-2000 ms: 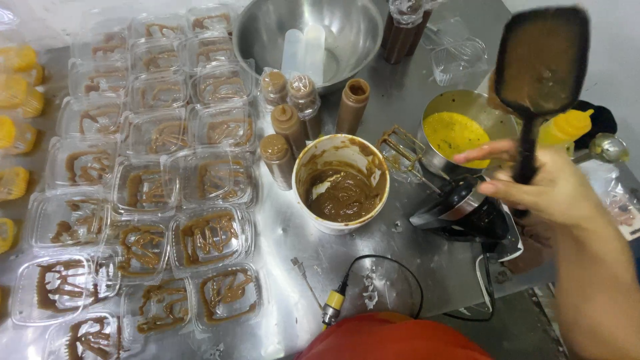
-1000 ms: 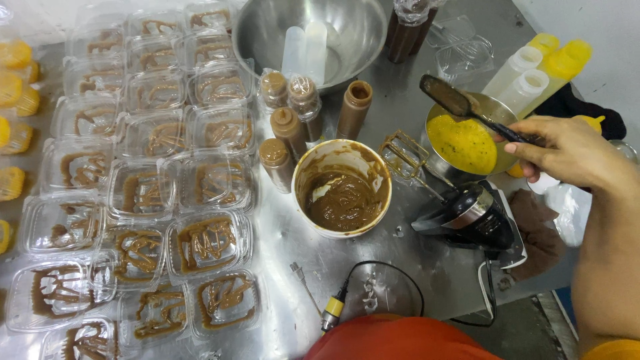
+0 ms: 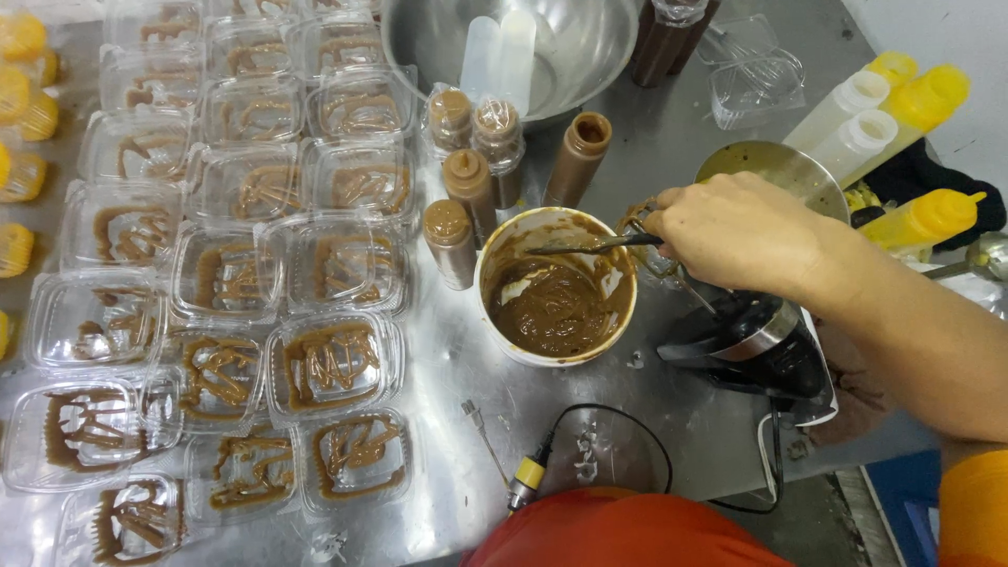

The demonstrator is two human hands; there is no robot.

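My right hand (image 3: 728,228) grips the dark handle of a spatula (image 3: 583,244), whose blade lies edge-on over the mouth of a white tub (image 3: 504,350). Thick brown cream (image 3: 555,311) fills the lower part of the tub and smears its inner wall. Just right of the tub lies a black hand mixer (image 3: 748,346); its cream-coated wire beaters (image 3: 642,236) are partly behind my hand. A steel bowl (image 3: 795,169) is partly hidden behind the same hand; an earlier frame shows yellow contents in it. My left hand is out of view.
Clear plastic containers (image 3: 331,366) with brown streaks cover the left. Brown squeeze bottles (image 3: 468,177) and an uncapped one (image 3: 579,157) stand behind the tub, near a large steel bowl (image 3: 598,47). Yellow bottles (image 3: 921,216) are at right. A cable (image 3: 669,449) lies by the front edge.
My right hand has moved left with the spatula, from beside the yellow-filled bowl to the tub. The spatula was raised with its broad face showing two seconds ago.
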